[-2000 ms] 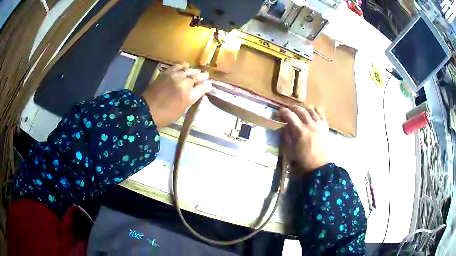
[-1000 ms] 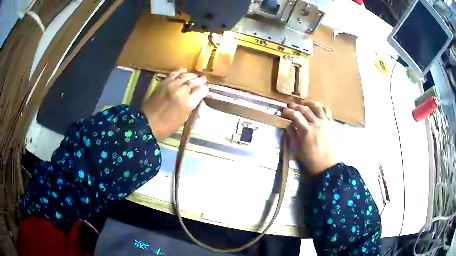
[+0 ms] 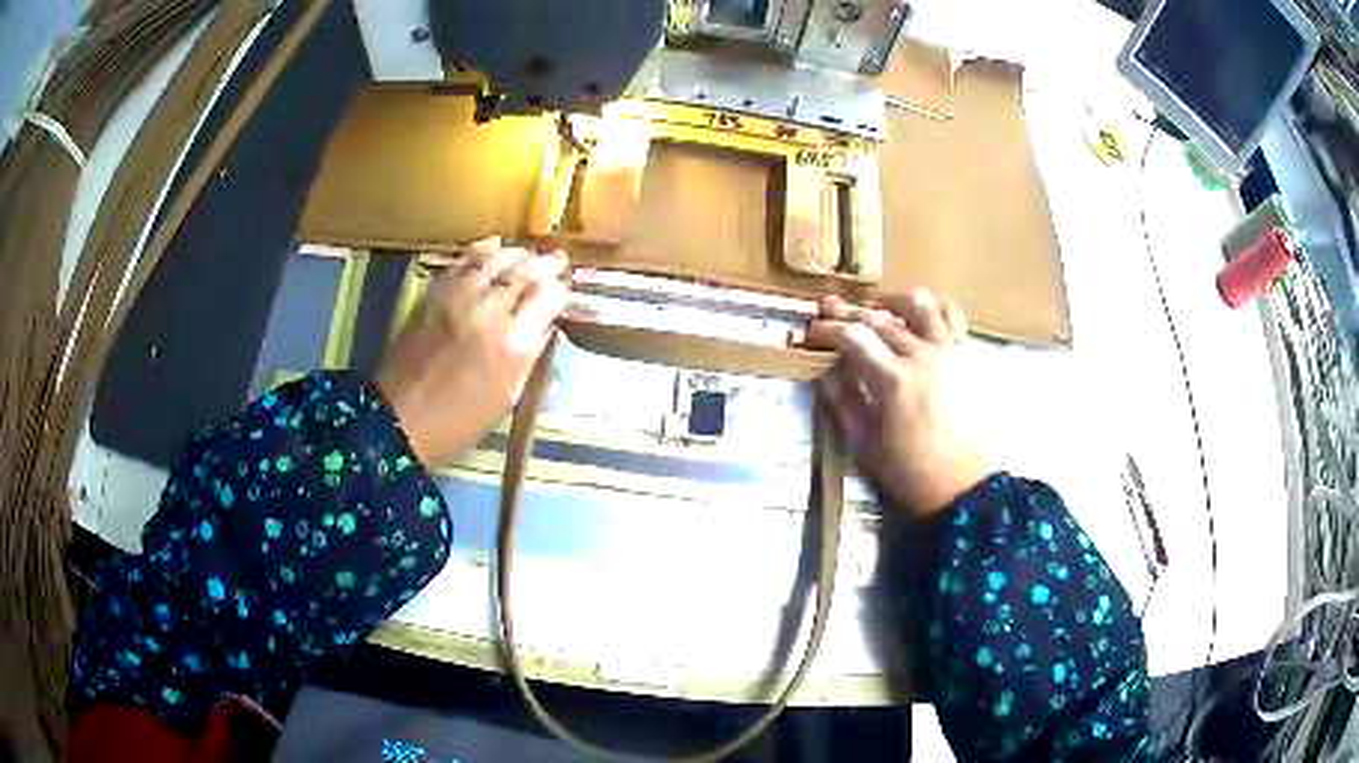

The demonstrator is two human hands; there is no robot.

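A tan-brown bag panel (image 3: 976, 224) lies flat under the yellow-gold clamp frame (image 3: 723, 131) and the dark grey machine head (image 3: 544, 52). My left hand (image 3: 474, 346) rests at the panel's near edge, fingers on the upper left end of the handle strap. My right hand (image 3: 897, 395) is at the same edge on the right, fingers on the strap's other end. The brown handle strap (image 3: 511, 596) hangs between them as a U-shaped loop toward me, over the clear-grey template (image 3: 641, 581). What lies under my fingertips is hidden.
A pile of brown strips (image 3: 45, 283) lies at the far left beside a dark mat (image 3: 194, 283). At the right are a grey control screen (image 3: 1222, 67), a red thread cone (image 3: 1255, 268), a thin metal tool (image 3: 1145, 514) and a black cable (image 3: 1188, 373).
The camera view has shifted, so the machine, panel and hands appear further left. Both hands keep the same hold at the panel's edge, and the strap loop still hangs between them.
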